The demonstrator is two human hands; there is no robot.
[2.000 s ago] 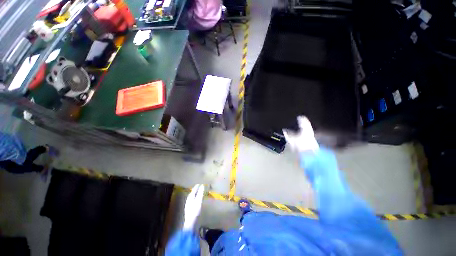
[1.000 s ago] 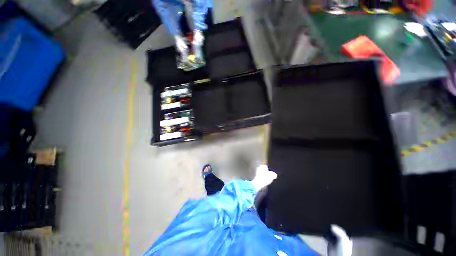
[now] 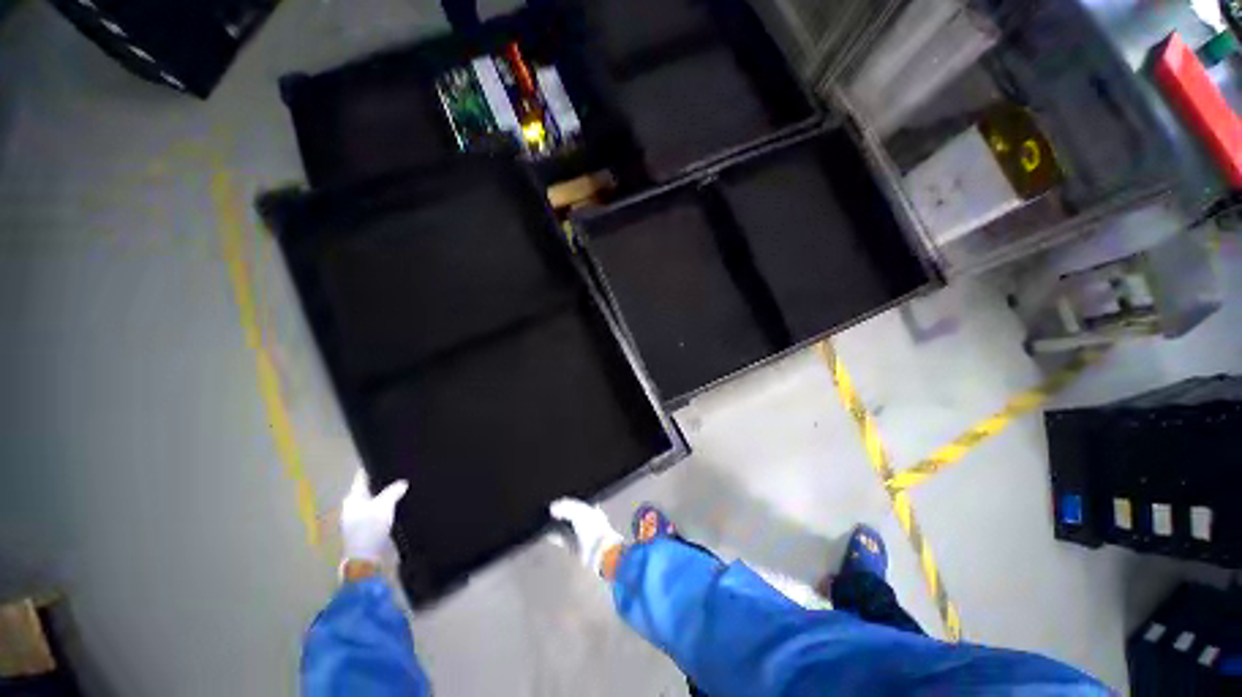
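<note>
A large black tray (image 3: 463,368), divided in two by a crossbar, lies at a slant in front of me, its inside dark with nothing visible in it. My left hand (image 3: 371,524), white-gloved, holds its near left corner, thumb over the rim. My right hand (image 3: 586,531), also gloved, is at its near edge, fingers against the rim; its exact grip is partly hidden. The tray's far end overlaps the black trays behind.
Another black divided tray (image 3: 763,259) adjoins on the right. Behind, circuit boards (image 3: 511,102) sit in a black tray. A metal-framed bench holds a white box (image 3: 964,184). Stacked black trays (image 3: 1158,470) stand at right. Yellow-marked grey floor surrounds them.
The view has swung round. The large tray, held at my right side a second ago, is now in front of me, overlapping the trays on the floor. Both hands are at its near end.
</note>
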